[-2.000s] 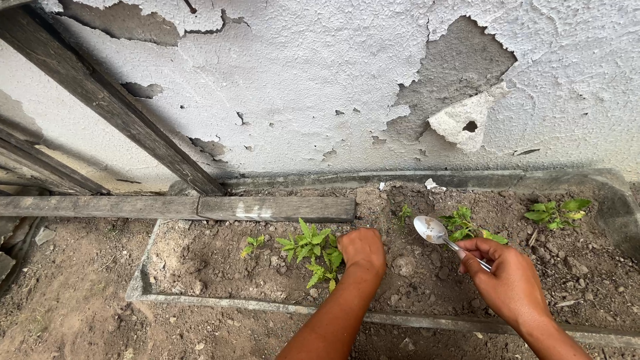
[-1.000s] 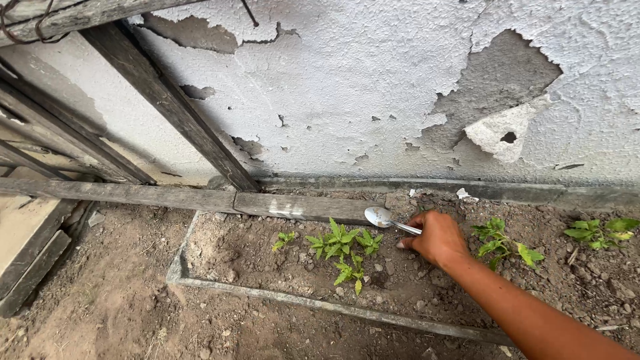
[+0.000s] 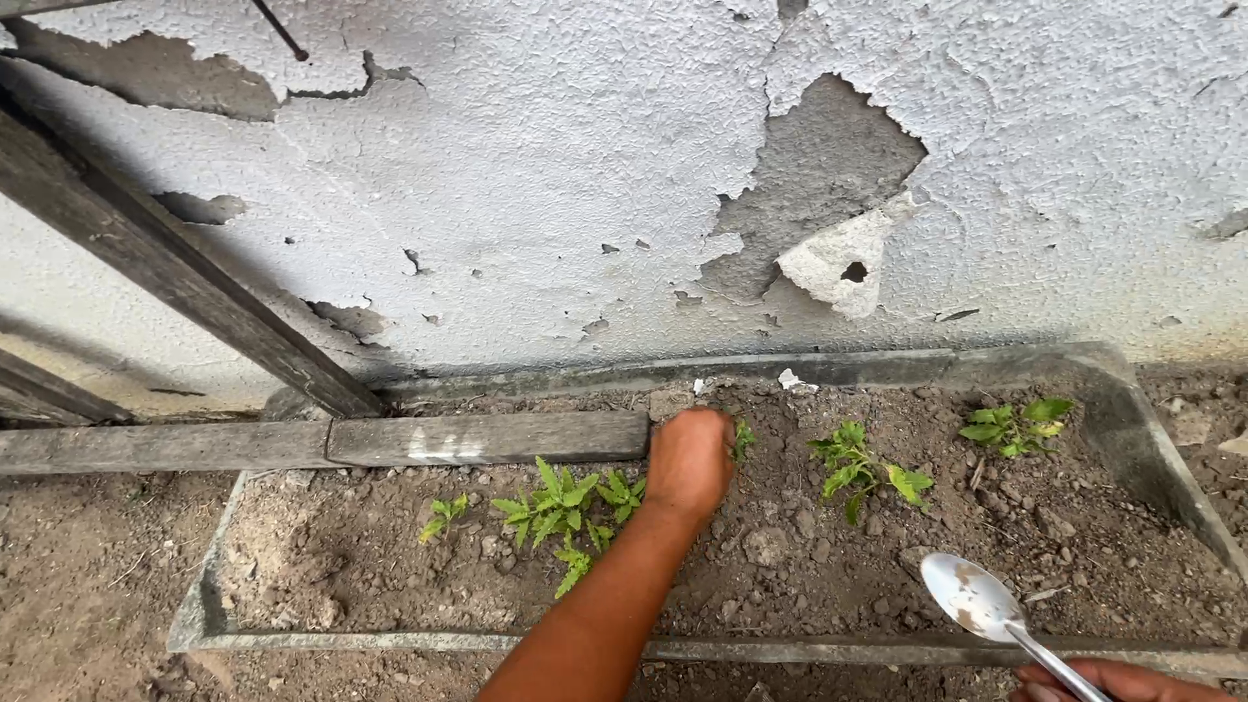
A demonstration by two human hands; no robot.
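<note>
My left hand [image 3: 690,463] reaches into the soil bed near the end of the wooden beam, its fingers curled down at the soil; what they hold, if anything, is hidden. Just right of it is a tiny green seedling [image 3: 744,441]. A leafy green plant [image 3: 551,504] grows to its left. At the bottom right, my right hand [image 3: 1121,681], partly out of view, holds a metal spoon [image 3: 975,600] by its handle, the bowl soiled and raised over the bed's front edge. Farther right grow two more plants, one [image 3: 853,463] nearer and one [image 3: 1016,427] beyond.
A weathered wooden beam [image 3: 487,438] lies across the bed's back left, joined by a slanting post [image 3: 195,263]. The bed's thin raised rim [image 3: 409,642] runs along the front. Behind stands a wall with peeling plaster [image 3: 546,195]. A small seedling [image 3: 445,515] grows at the left.
My left hand, out of view one second ago, is now down at the soil by the beam's end. My right hand has drawn back with the spoon from the beam's end to the bottom right.
</note>
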